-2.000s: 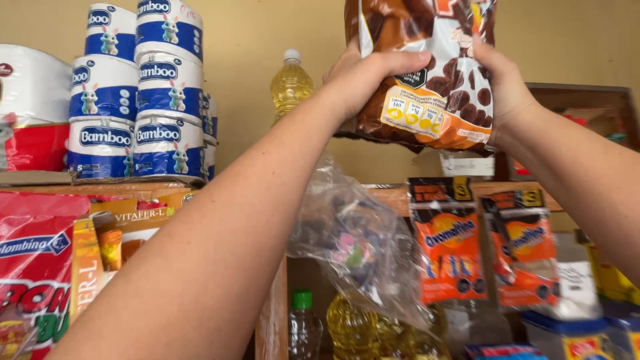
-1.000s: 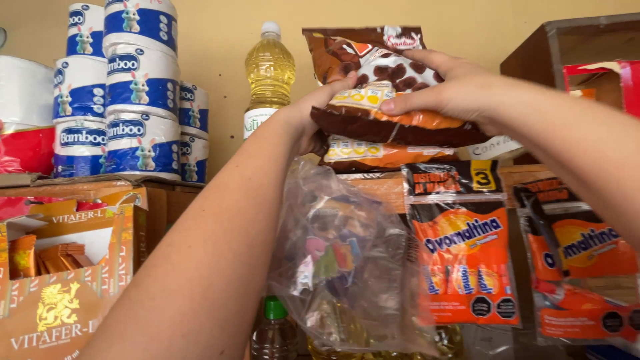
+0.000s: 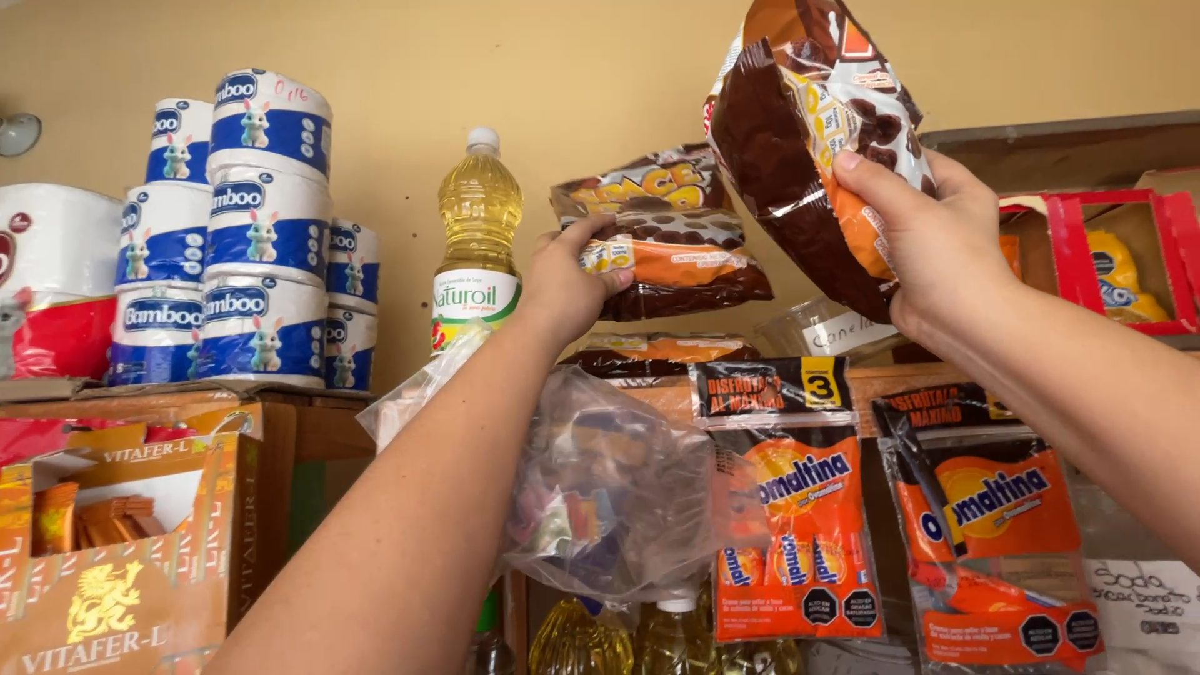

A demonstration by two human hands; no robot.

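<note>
My right hand [image 3: 947, 234] grips a brown and orange snack bag [image 3: 825, 150], raised and tilted at the upper right. My left hand [image 3: 572, 281] holds the left edge of a second such bag [image 3: 670, 244], its thumb on the front and its fingers on top. Another similar packet [image 3: 661, 352] lies flat on the upper shelf below it. A bottle of yellow cooking oil [image 3: 478, 234] stands left of my left hand. Under my left wrist hangs a clear plastic bag [image 3: 619, 487] with small colourful items inside.
Stacked toilet paper rolls [image 3: 267, 225] stand at the left, above an open Vitafer-L box [image 3: 122, 562]. Two Ovomaltina packs [image 3: 792, 516] [image 3: 1003, 525] hang from the shelf edge [image 3: 862, 384]. A clear container [image 3: 825, 328] and a red box [image 3: 1059, 253] are at the right. More oil bottles [image 3: 581, 642] stand below.
Two seconds ago both hands held a bag up high. A second ago they were together over the bags at the shelf. Now the hands are apart, and the right has lifted one bag up and rightward.
</note>
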